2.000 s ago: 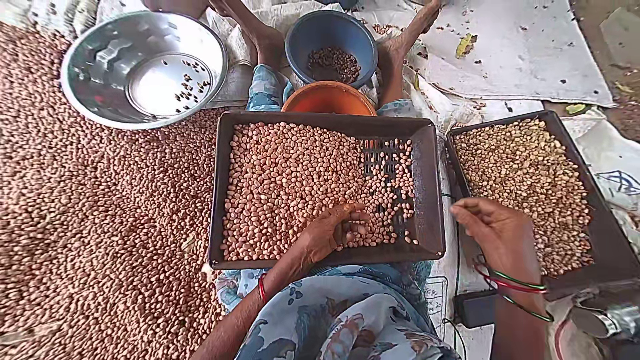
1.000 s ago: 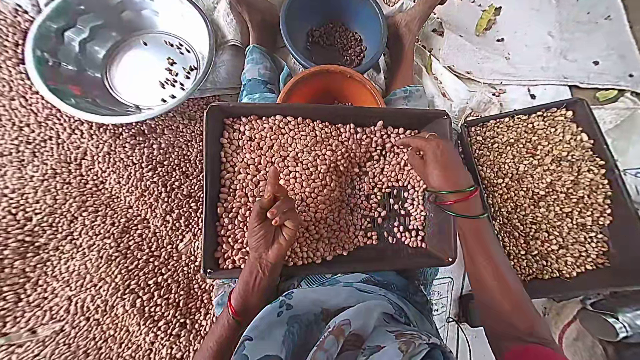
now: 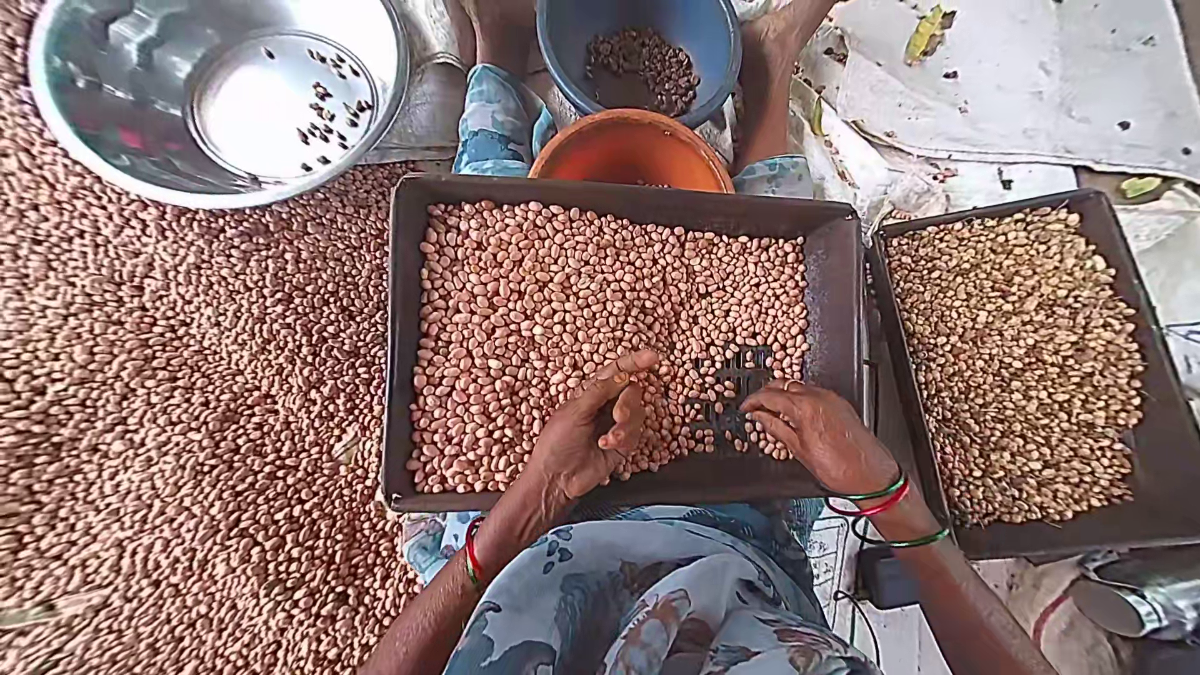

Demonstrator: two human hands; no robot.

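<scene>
A dark plastic tray (image 3: pixel 834 309) with a slatted bottom lies across my lap, mostly covered by pinkish-brown beans or nuts (image 3: pixel 534 319). Over its lower middle is my left hand (image 3: pixel 595 431), palm partly up, thumb and fingers apart; no bean is plainly seen in it. My right hand (image 3: pixel 820 431) reaches over the tray's lower right, fingertips down at the beans beside the bared slats (image 3: pixel 741 375). Its fingers are bent together, and whether they pinch a bean is hidden. Bangles circle both wrists.
A large heap of the same beans (image 3: pixel 187 375) spreads at left, beneath a steel basin (image 3: pixel 375 141) with a few dark pieces. Beyond the tray are an orange bowl (image 3: pixel 628 150) and a blue basin (image 3: pixel 553 56) holding dark pieces. At right stands a second tray (image 3: pixel 1162 394) of yellowish-brown beans.
My right hand has come down from the tray's upper right to its lower right. My left hand, raised with a finger up a second ago, is lower and turned toward the right.
</scene>
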